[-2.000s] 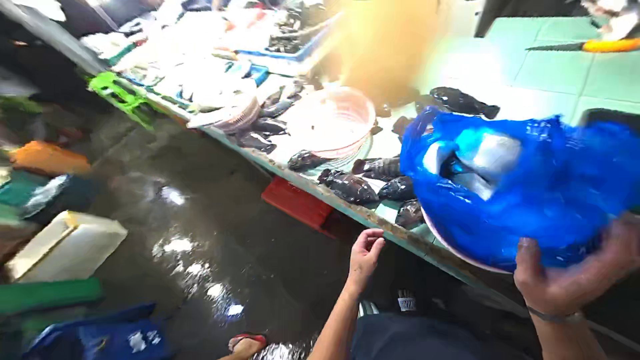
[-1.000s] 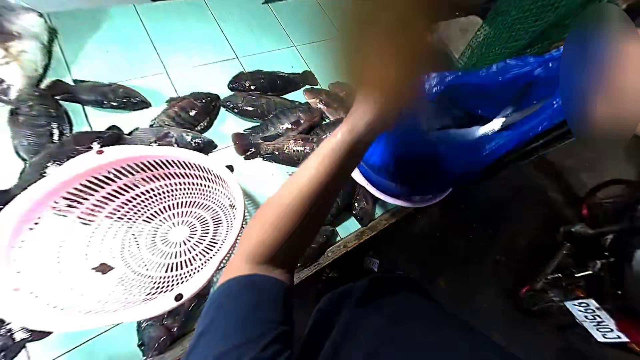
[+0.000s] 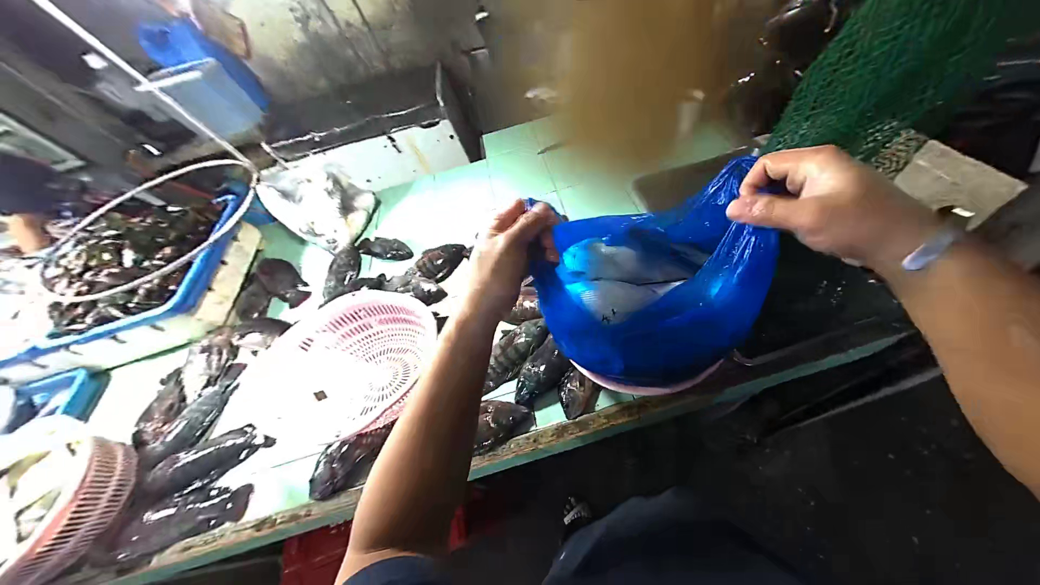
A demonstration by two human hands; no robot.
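Observation:
A blue plastic bag [image 3: 650,341] stands at the front edge of the tiled counter, its mouth held wide between both hands. My left hand [image 3: 520,236] grips the left side of its rim; my right hand [image 3: 804,195] pinches the raised right side. Inside lie pale silvery fish [image 3: 621,280], partly covered by the plastic. The pink rim of a basin [image 3: 658,388] shows beneath the bag. Dark whole fish [image 3: 540,370] lie close to the bag's left side. A pink plastic colander [image 3: 374,341] rests to the left of my left forearm.
More dark fish [image 3: 203,455] lie at the left, beside another pink basket [image 3: 97,496]. A blue-edged tray [image 3: 183,292] of small shellfish or similar sits behind them. Green netting [image 3: 886,73] hangs at the upper right. The counter's worn front edge [image 3: 552,439] runs diagonally below the bag.
My left hand, apart from the bag two seconds ago, now grips its rim. The bag's mouth is stretched between both hands. The view has swung strongly.

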